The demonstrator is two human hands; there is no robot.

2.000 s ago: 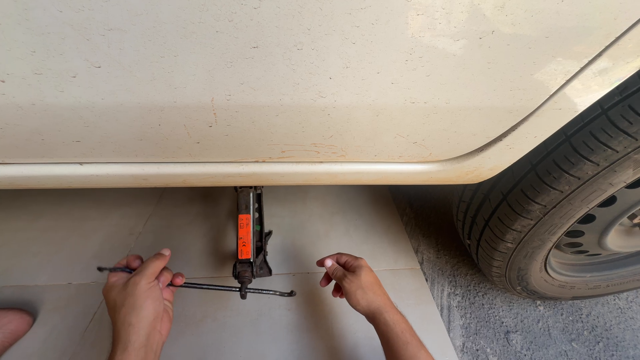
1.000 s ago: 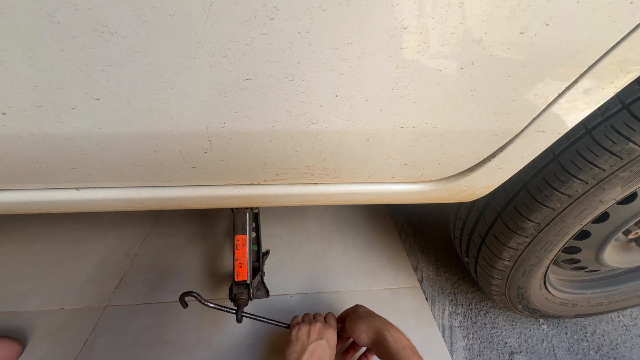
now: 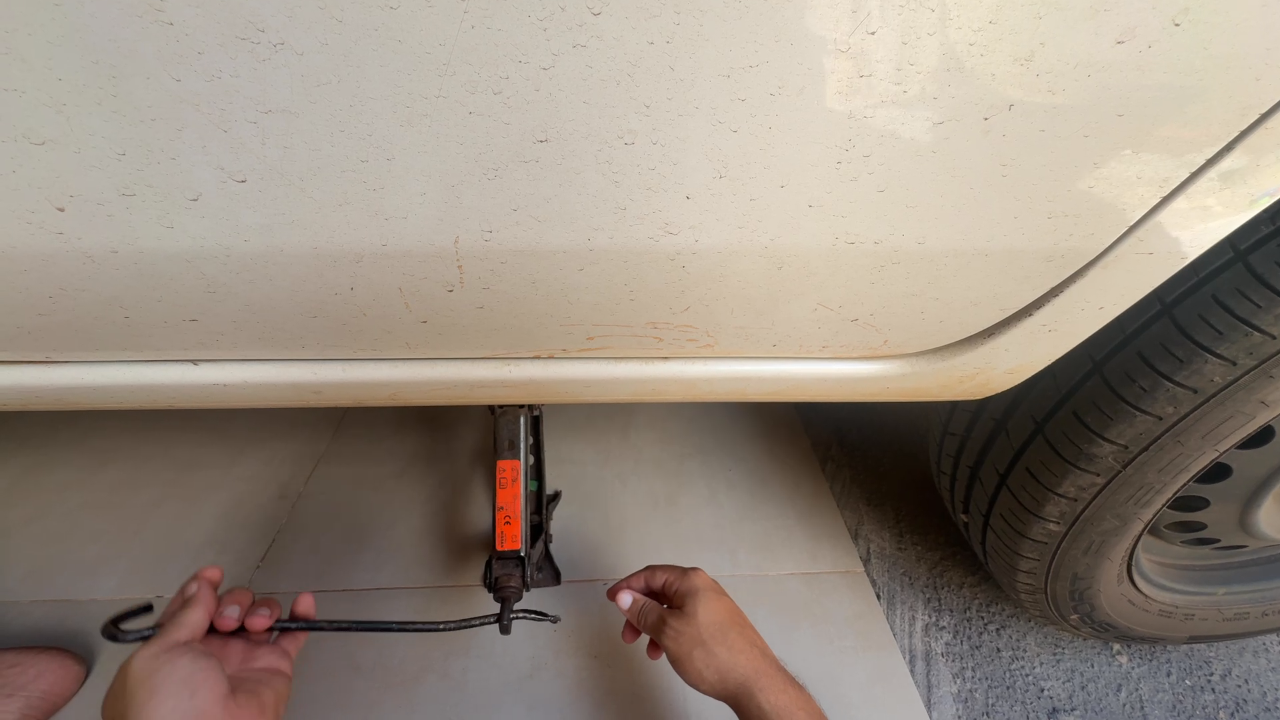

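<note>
A dark metal scissor jack [image 3: 511, 500] with an orange label bearing writing sits under the sill of a cream car. Through the eye at the jack's near end passes a black metal crank rod [image 3: 370, 626], hooked at its left end, its right tip just beyond the eye. My left hand [image 3: 215, 650], palm up, has its fingers around the rod near the hook. To the right of the rod's tip is my right hand [image 3: 680, 625], its fingers curled with thumb and forefinger close together, holding nothing and touching neither rod nor jack.
The car's sill [image 3: 640, 382] runs across the view above the jack. At the right stands a wheel with a black tyre [image 3: 1040, 500] on rough grey ground. Pale floor tiles [image 3: 720, 490] lie beneath the jack. Part of a bare foot or leg [image 3: 40, 682] shows at lower left.
Both hands were together at the rod's right end a second ago. My left hand is now at the hooked end on the left, and my right hand is off the rod.
</note>
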